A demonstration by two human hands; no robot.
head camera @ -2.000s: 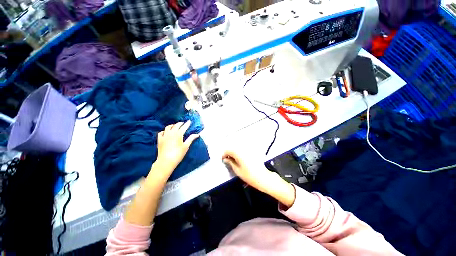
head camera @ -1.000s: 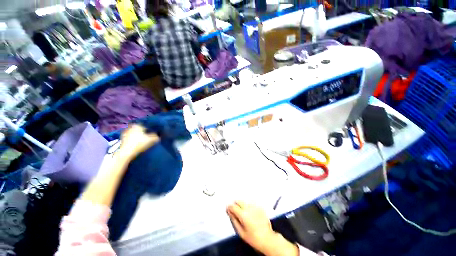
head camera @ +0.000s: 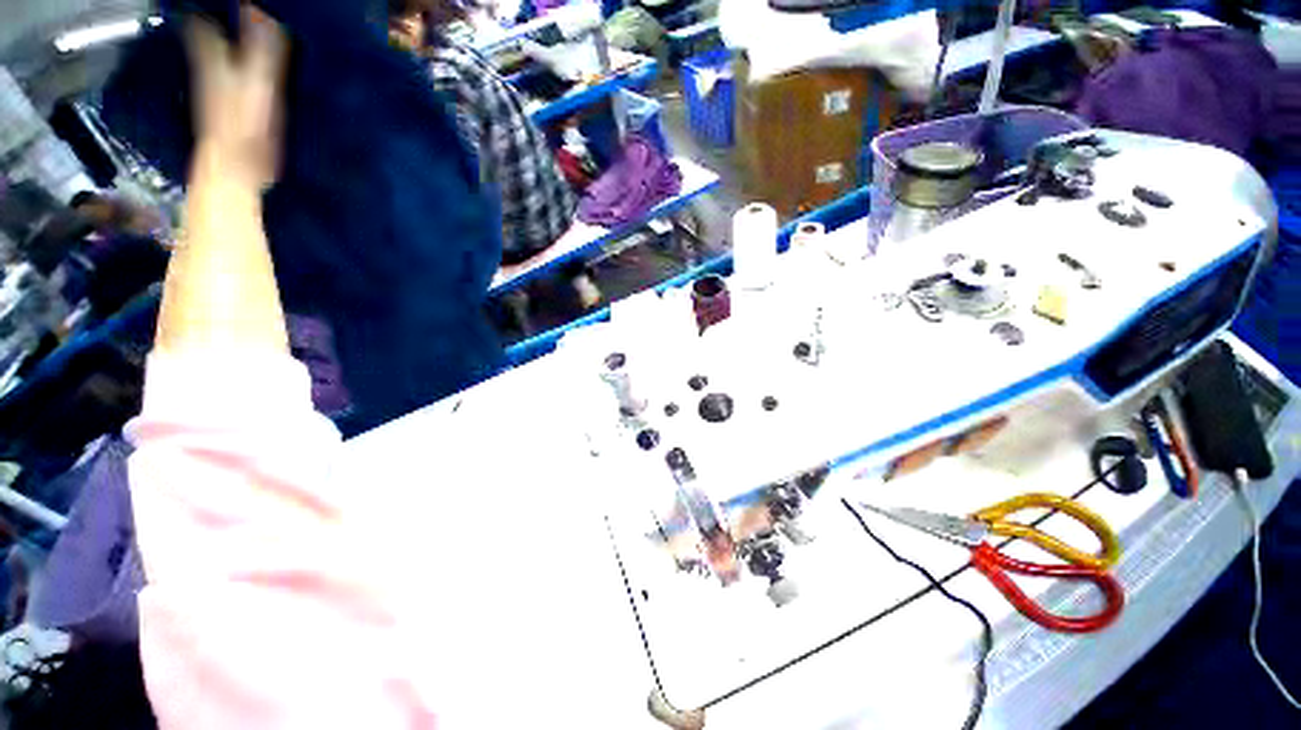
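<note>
My left hand (head camera: 240,107) is raised at the upper left, blurred, and holds up the dark blue garment (head camera: 378,214), which hangs down behind the white sewing machine (head camera: 913,328). The needle and presser foot area (head camera: 756,556) has no cloth on it. Only a fingertip of my right hand (head camera: 676,710) shows at the bottom edge; the rest is cut off. A thin dark thread runs from the machine to that fingertip.
Scissors with yellow and red handles (head camera: 1049,559) lie right of the needle beside a wavy dark cord (head camera: 927,578). A black device (head camera: 1224,414) with a white cable lies far right. The lilac bin (head camera: 89,549) is at left. A person in a checked shirt (head camera: 500,150) sits behind.
My left hand has lifted the garment off the table, up and away to the upper left. My right hand has mostly left the view. The camera view has moved closer over the machine.
</note>
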